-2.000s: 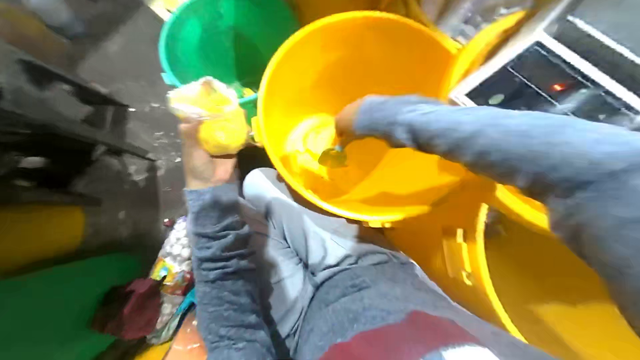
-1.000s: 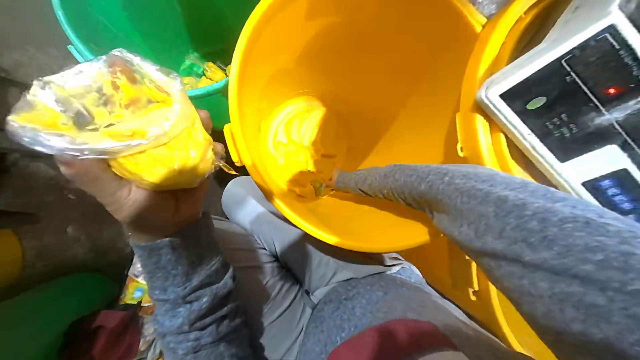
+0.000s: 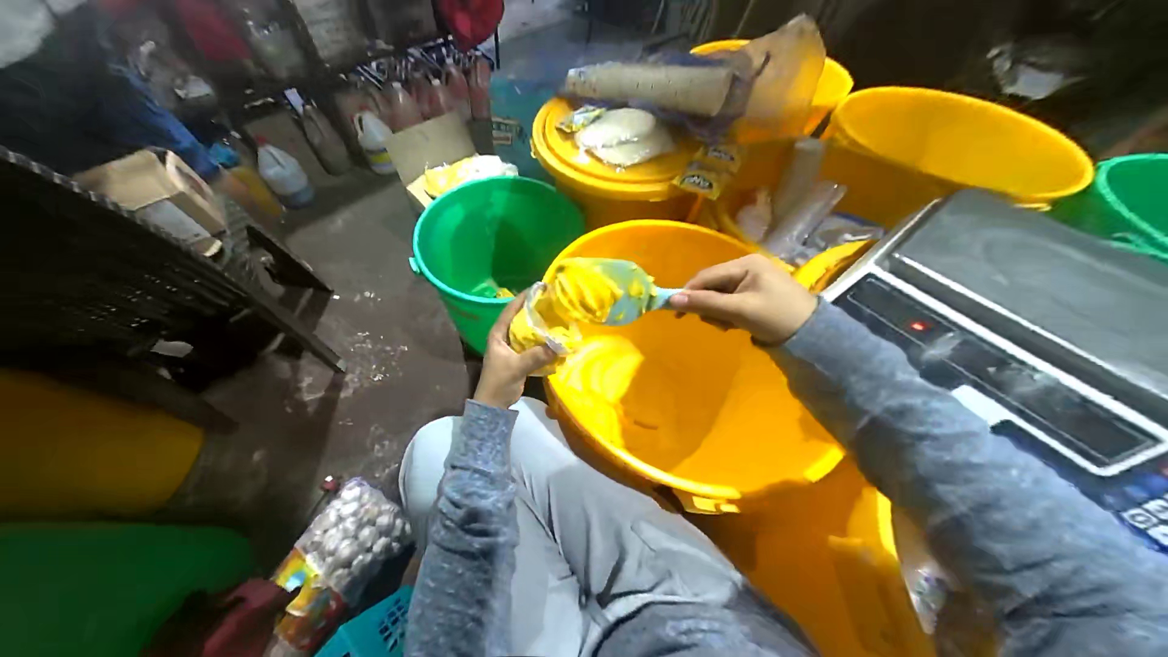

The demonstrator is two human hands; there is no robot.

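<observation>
My right hand (image 3: 744, 297) grips the handle of a pale blue-green scoop (image 3: 630, 290), its blade loaded with a thick yellow paste (image 3: 584, 288). The blade lies at the mouth of a clear plastic bag (image 3: 538, 330) holding the same paste. My left hand (image 3: 507, 358) holds that bag over the near left rim of a large yellow bucket (image 3: 712, 401). More yellow paste is smeared on the bucket's inner left side.
A green bucket (image 3: 497, 219) stands beyond my left hand. A digital scale (image 3: 1013, 328) is at the right. Lidded and open yellow buckets (image 3: 958, 146) stand behind. Below left are a net bag of white bulbs (image 3: 356, 534) and a turquoise basket (image 3: 374, 630); a dark rack (image 3: 164, 265) is farther left.
My right hand has come up out of the yellow bucket with the paste-loaded scoop, which now meets the bag in my left hand. The view has swung up, showing more of the room.
</observation>
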